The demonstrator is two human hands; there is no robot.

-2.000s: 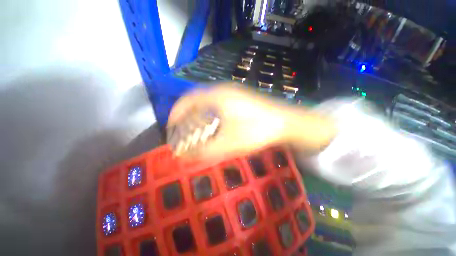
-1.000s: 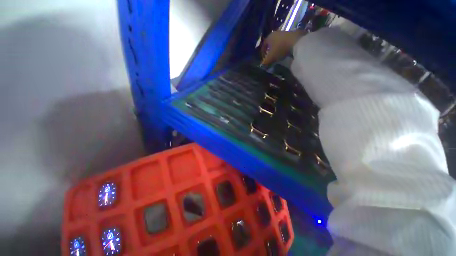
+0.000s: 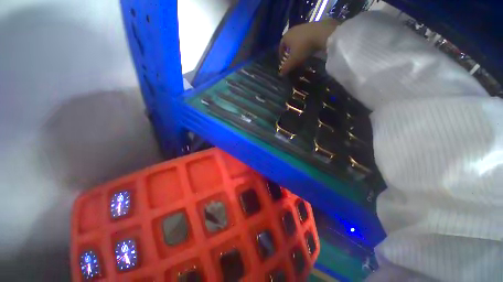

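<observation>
My right hand [image 3: 304, 45] reaches over the green-topped shelf to its far left part, back up, fingers curled round several smartwatch bodies whose gold edges [image 3: 284, 59] show at the fingertips. More dark watches with gold edges [image 3: 295, 106] lie in rows on the dark strips [image 3: 234, 113]. An orange-red compartment tray [image 3: 164, 187] is tilted below the shelf's front edge. Three of its watches show lit dials [image 3: 120, 204]; several others are dark or greyish, and some upper pockets are empty. My left hand is not in view.
A blue upright [image 3: 151, 60] stands left of the shelf, with a blue front beam [image 3: 237, 148]. A dark blue beam [image 3: 441, 27] crosses above my striped white right sleeve [image 3: 435, 148]. A blue light [image 3: 352, 229] glows below. A pale wall [image 3: 60, 49] is at left.
My right hand, first blurred above the tray with the watches, has moved over the shelf to its far part. The tray now appears lower left. In the last second the hand has shifted slightly.
</observation>
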